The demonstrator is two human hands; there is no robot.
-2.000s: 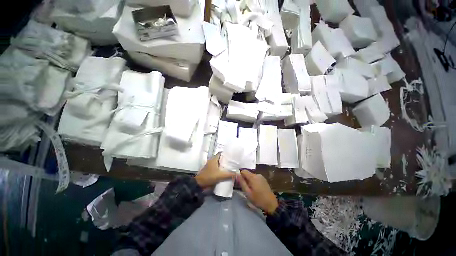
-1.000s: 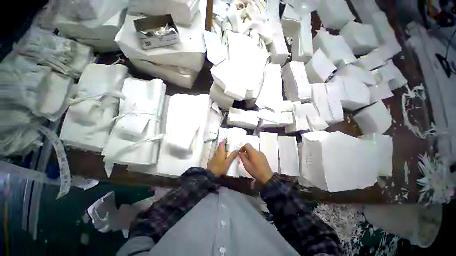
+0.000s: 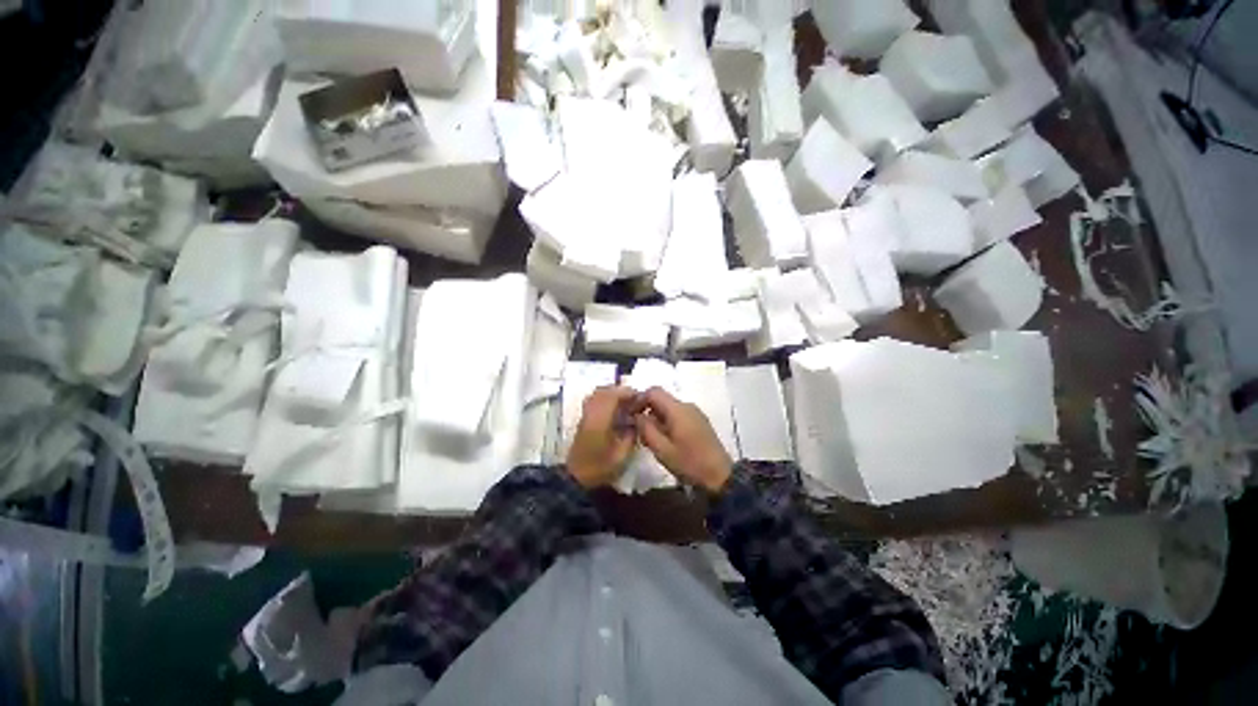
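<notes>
My left hand (image 3: 603,433) and my right hand (image 3: 682,436) meet at the fingertips over the row of narrow white cut-piece blocks (image 3: 757,412) at the table's front edge. Their fingers are bent and close together on a small white piece (image 3: 646,470) that lies under and between them. The hands cover most of it. Whether a strip is between the fingertips is too small to tell.
Tied white bundles (image 3: 326,371) and an untied larger stack (image 3: 464,368) lie to the left. A small open box (image 3: 364,122) sits on a tall stack. A big panel stack (image 3: 904,421) is at right front. Many small blocks (image 3: 934,75) stand behind. A pale bin (image 3: 1189,563) is below right.
Both hands have moved from the table edge, where they held a white roll upright, onto the block row and now meet fingertip to fingertip. The view has shifted slightly right.
</notes>
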